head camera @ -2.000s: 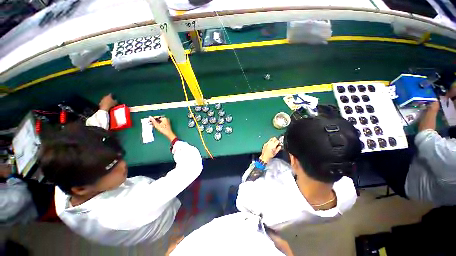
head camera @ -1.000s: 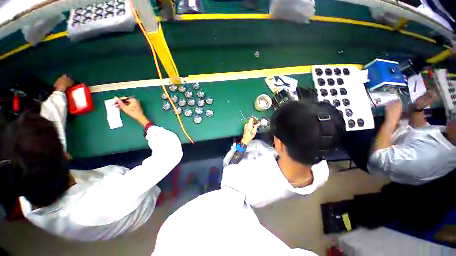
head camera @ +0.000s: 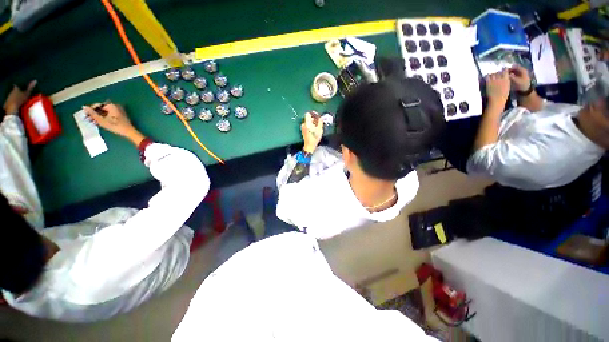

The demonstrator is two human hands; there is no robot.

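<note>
Neither of my hands is in view. A large white cloth shape (head camera: 287, 294), like a coat, fills the bottom centre; whose it is cannot be told. Beyond it, several round circuit board modules (head camera: 208, 96) lie grouped on the green bench (head camera: 267, 93). A seated person in a dark cap (head camera: 394, 127) holds a small, unclear item near the bench edge. Another person's hand (head camera: 110, 117) holds a dark slim tool over a white strip (head camera: 93, 140). A red parts bin (head camera: 41, 119) stands at the left.
An orange cable (head camera: 130, 53) crosses the bench by a yellow post. A round tin (head camera: 324, 87) and a white tray of round parts (head camera: 461, 73) stand right of centre. A third person (head camera: 541, 133) sits by a blue device (head camera: 499, 32). A large white box (head camera: 534, 294) is at lower right.
The view has swung right and down, so the bench and workers sit further left and higher. The white box has come into view. The right-hand person's hands have come together near the blue device.
</note>
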